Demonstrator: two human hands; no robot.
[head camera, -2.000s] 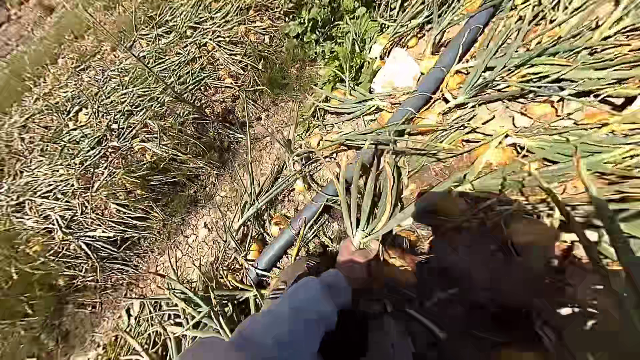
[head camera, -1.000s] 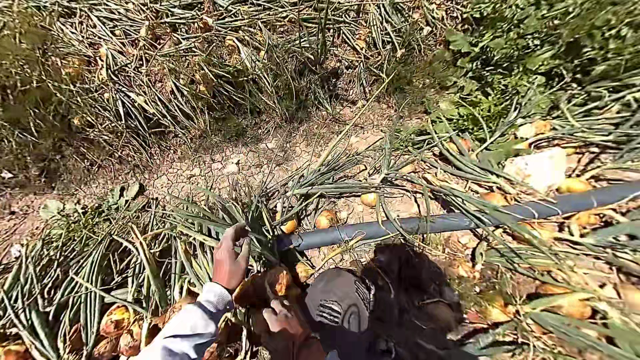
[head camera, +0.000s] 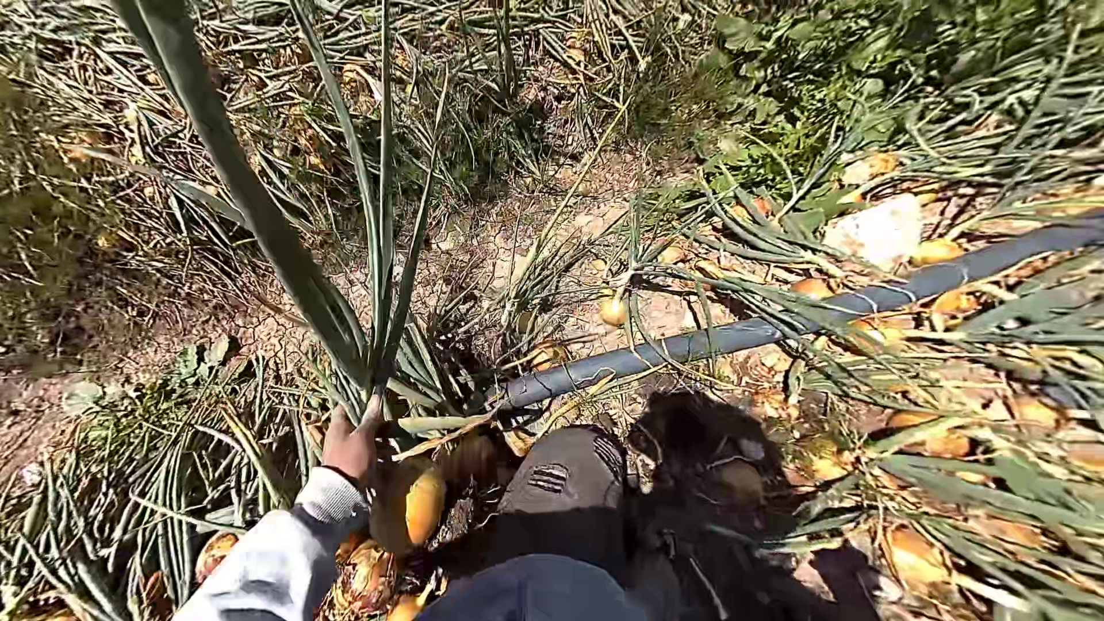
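Observation:
My left hand (head camera: 349, 444), in a light sleeve, is closed around the base of tall green onion leaves (head camera: 375, 293) that stand upright and fan out above it. Just right of the wrist, partly in shade, is a yellow onion bulb (head camera: 424, 504); whether it belongs to the held leaves is unclear. More onions (head camera: 366, 573) with dry skins lie below the wrist. My right hand cannot be made out.
A dark grey pipe (head camera: 716, 341) runs from the centre up to the right edge, with onions and fallen leaves around it. A pale stone (head camera: 878, 228) lies beyond it. My clothed knee (head camera: 565, 487) is at bottom centre. Green weeds (head camera: 776, 78) grow at upper right.
My left hand was raised with its fingers apart a second ago and is now closed on onion leaves. My right hand, seen low beside the knee then, is no longer visible.

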